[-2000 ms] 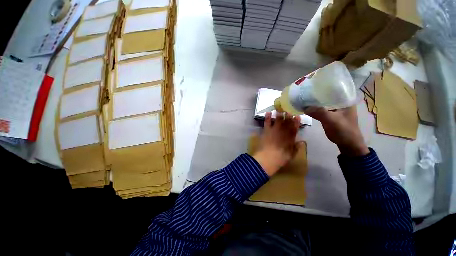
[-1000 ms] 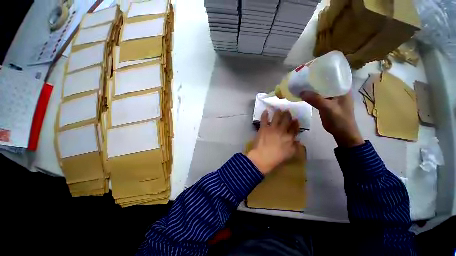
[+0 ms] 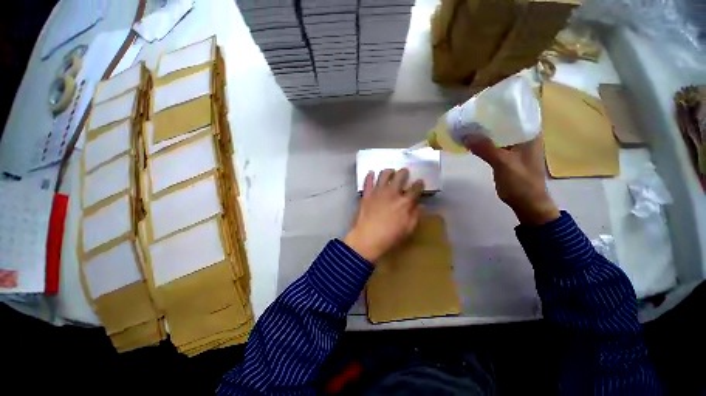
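My left hand (image 3: pixel 385 214) lies with its fingers spread on the near edge of the white card pile (image 3: pixel 399 160). A kraft piece (image 3: pixel 414 274) lies on the grey sheet, nearer me, partly under that hand. My right hand (image 3: pixel 515 174) holds the glue bottle (image 3: pixel 495 116) tilted on its side. Its nozzle points left, with the tip at the top card's upper surface. Whether glue is coming out cannot be told.
Two overlapping rows of finished pieces (image 3: pixel 186 247) lie at left. A card stock stack (image 3: pixel 333 46) and a kraft stack (image 3: pixel 491 39) stand at the back. Loose kraft pieces (image 3: pixel 580 135) and crumpled tissue (image 3: pixel 646 193) lie at right. A tape roll (image 3: pixel 62 93) lies upper left.
The view has shifted, so the table things sit differently in the frame. Compared with two seconds ago, the nozzle has lifted and its tip moved over the card; my left hand stays on the pile.
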